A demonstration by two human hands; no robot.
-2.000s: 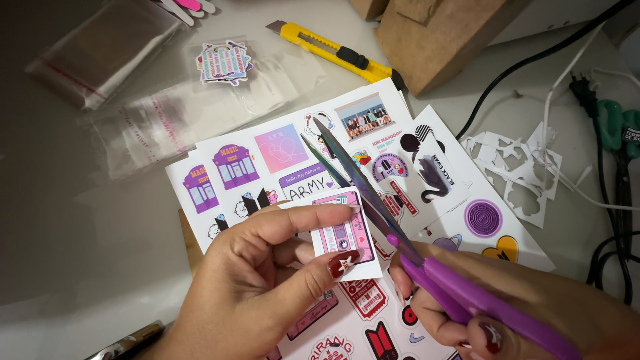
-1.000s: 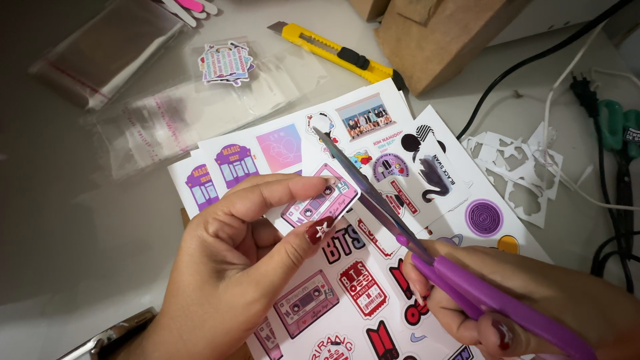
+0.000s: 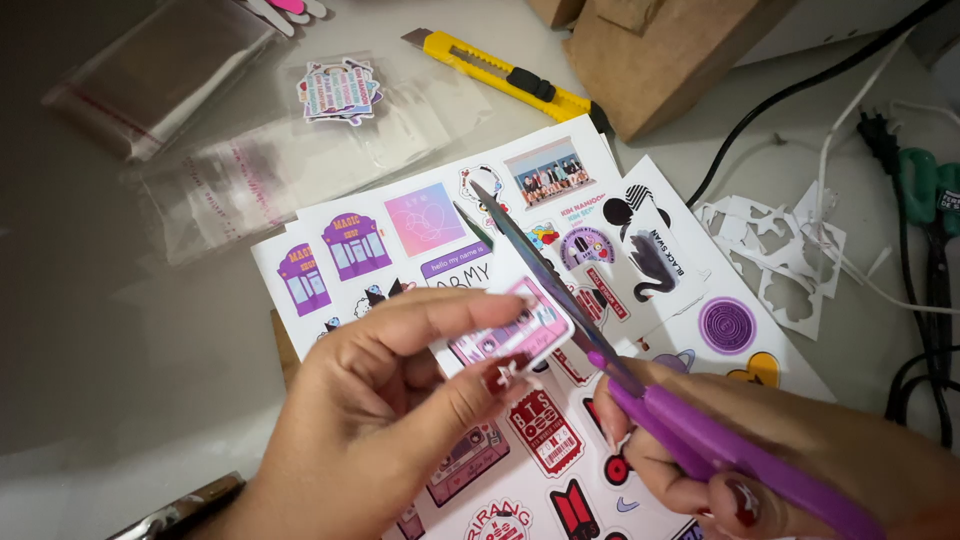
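Note:
Between its thumb and fingers, my left hand [image 3: 382, 397] pinches a pink cassette-print sticker [image 3: 525, 322] with a white border. My right hand [image 3: 697, 457] grips purple-handled scissors [image 3: 675, 412] by the handles. Their parted blades point up and left, one passing along the sticker's right edge. The lower blade is partly hidden behind the sticker paper. Under both hands lie white sheets of printed stickers [image 3: 352, 292], with shop fronts, a ticket and a black swan among the prints.
A yellow box cutter [image 3: 510, 75], blade out, lies beyond the sheets beside a brown cardboard piece [image 3: 667, 60]. Cut stickers [image 3: 341, 91] rest on clear plastic sleeves [image 3: 300, 157]. At right are white paper offcuts [image 3: 795, 262], cables [image 3: 810, 90] and green-handled scissors [image 3: 919, 195]. A dark metallic object [image 3: 180, 510] is at lower left.
My left hand has turned the cassette sticker from upright to a slant. White paper beside its right edge, seen two seconds ago, no longer shows there. The scissors remain in my right hand.

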